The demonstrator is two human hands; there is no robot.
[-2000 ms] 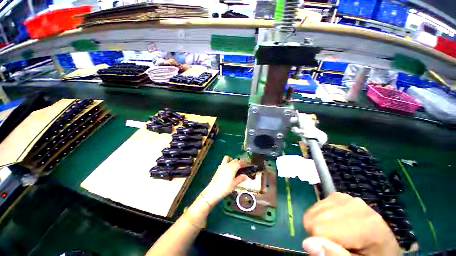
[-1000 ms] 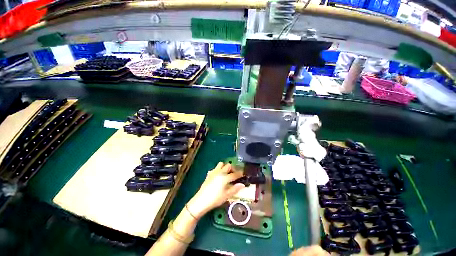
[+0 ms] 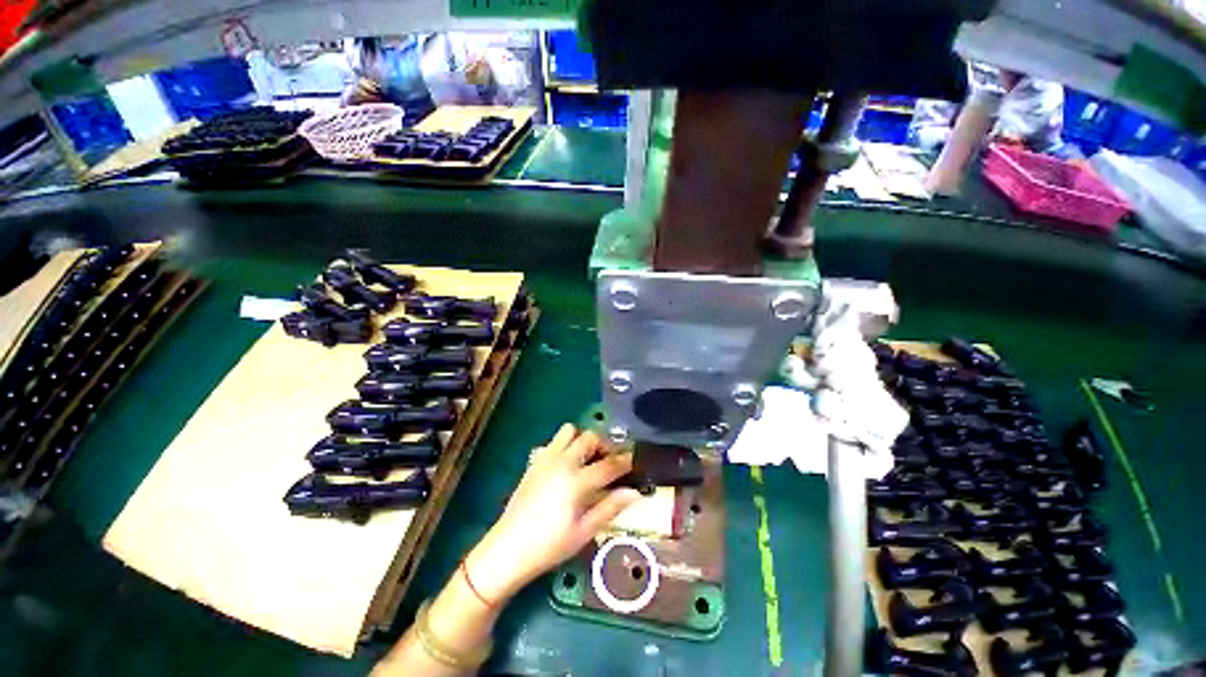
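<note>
The arbor press (image 3: 708, 351) stands in front of me, its dark ram down on a black plastic part (image 3: 665, 467) on the pale fixture (image 3: 648, 513). My left hand (image 3: 571, 492) reaches in from below left, its fingers at the part's left end, under the face plate. The press lever (image 3: 846, 562) hangs steeply down at the press's right side and runs out of the bottom edge. My right hand is not in view. The white ring (image 3: 626, 574) lies at the front of the press base (image 3: 694, 606).
Black parts lie in rows on a cardboard sheet (image 3: 225, 489) at left and on another at right (image 3: 979, 529). Layered sheets with parts (image 3: 80, 357) stand far left. White paper (image 3: 780, 430) lies beside the press. A pink basket (image 3: 1054, 185) is behind, right.
The lever has swung from slanting to steeply down, and my right hand has gone out of the bottom edge. The ram now meets the part. The view has moved closer to the press.
</note>
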